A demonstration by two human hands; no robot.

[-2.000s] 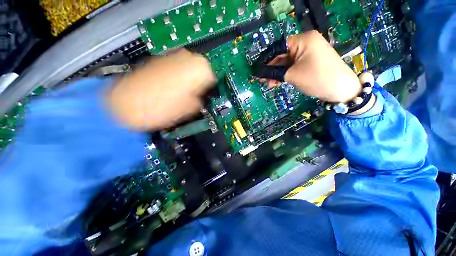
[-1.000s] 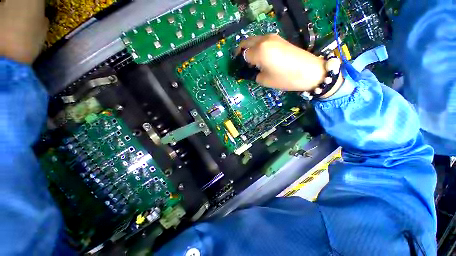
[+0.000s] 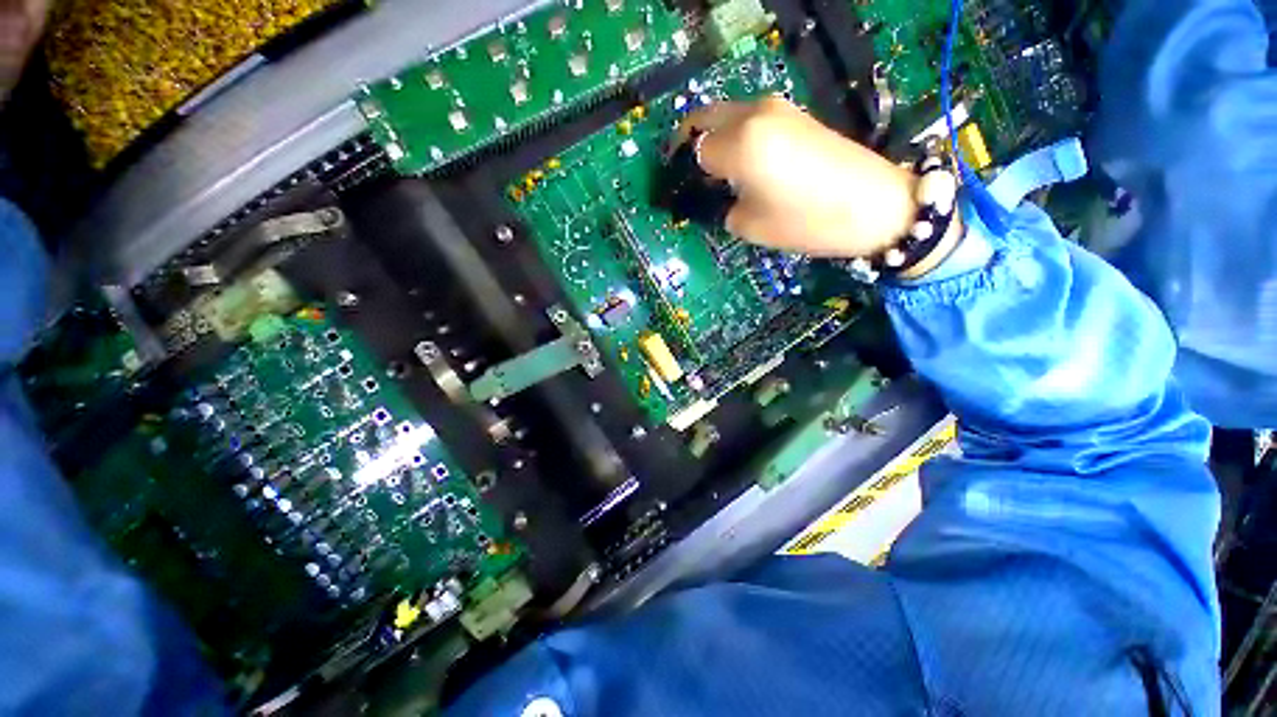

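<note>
The green main circuit board (image 3: 574,238) lies in a black carrier in the middle. A yellow block (image 3: 660,356) stands near its lower left corner. My right hand (image 3: 784,175), with black covers on some fingers and a bead bracelet at the wrist, is over the board's upper part. Its fingers are bent down and hide that spot; whether they hold a part cannot be seen. Only a blurred bit of my left hand (image 3: 17,39) shows, cut off at the top left corner beside the bin of yellow parts (image 3: 182,56).
A long green panel board (image 3: 525,73) lies above the main board. Another populated board (image 3: 329,420) lies lower left. A green clamp bar (image 3: 529,367) sits between carriers. A metal rail (image 3: 252,119) curves past the bin. Another person's blue sleeve (image 3: 1190,210) is at the right.
My left hand has moved from over the carrier to the upper left, nearly out of view. My right hand has shifted slightly left over the main board since the first frame.
</note>
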